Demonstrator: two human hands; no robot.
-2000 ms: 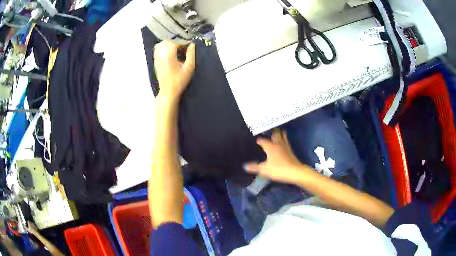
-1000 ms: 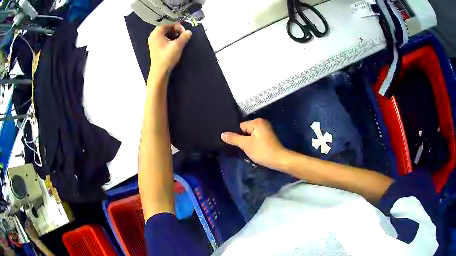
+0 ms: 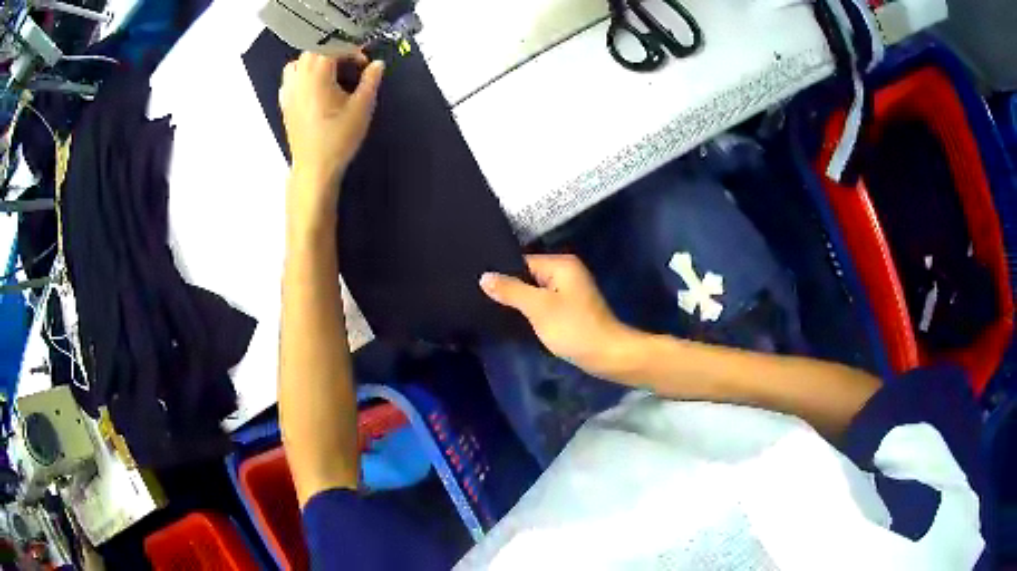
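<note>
A wide black fabric piece point(image 3: 418, 201) runs from under the cream sewing machine head point(image 3: 335, 22) across the white table and over its front edge. My left hand point(image 3: 326, 112) lies on its upper part beside the presser foot, fingers curled and thumb near the index finger. Whether it pinches cloth or holds something is hidden. My right hand point(image 3: 571, 312) grips the lower right edge, thumb on top and fingers out of sight underneath. The needle area is small and blurred, with a yellow spot beside it.
Black scissors point(image 3: 652, 34) lie right of the machine head. A pile of black pieces point(image 3: 123, 268) lies at the left. A striped strip point(image 3: 853, 112) hangs near the right red-blue basket point(image 3: 864, 245). Another basket point(image 3: 418, 424) with light blue cloth stands left of my lap.
The whole view has shifted, so the table and machine sit further up and left. My right hand, loose and blurred at the lower edge two seconds ago, now grips the fabric. My left hand stays near the needle.
</note>
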